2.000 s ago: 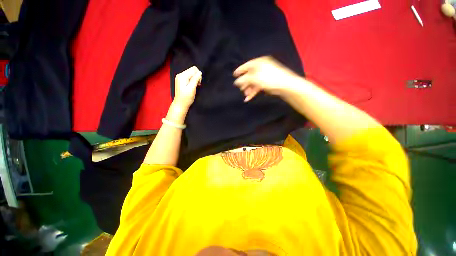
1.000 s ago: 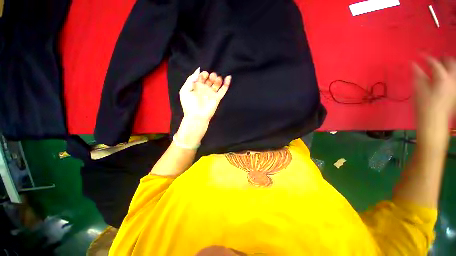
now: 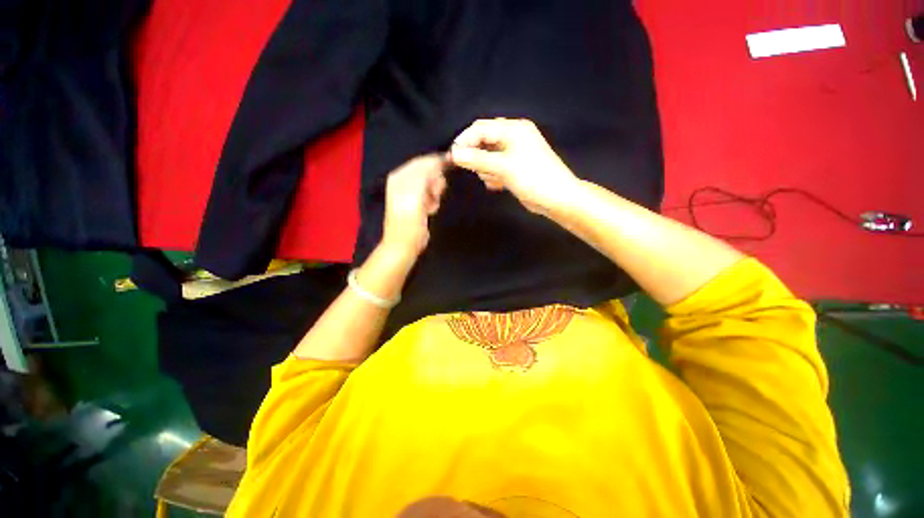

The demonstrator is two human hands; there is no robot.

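A dark coat lies spread on the red cloth in front of me, one sleeve out to the left and its lower edge at my body. My right hand is over the coat, thumb and fingers pinched on a small dark piece, too small to identify. My left hand is just left of it, fingers curled and blurred; whether it also grips the piece is unclear. No needle can be made out. Loose dark thread lies on the red cloth right of the coat.
At the right lie metallic thread snips, a white strip and a thin white stick. Another dark garment is at the left. Below the table edge are dark cloth and a brown-topped stool.
My right hand has come back from the far right to beside my left hand. My left hand's fingers have curled in from an open palm. The snips now show at the right.
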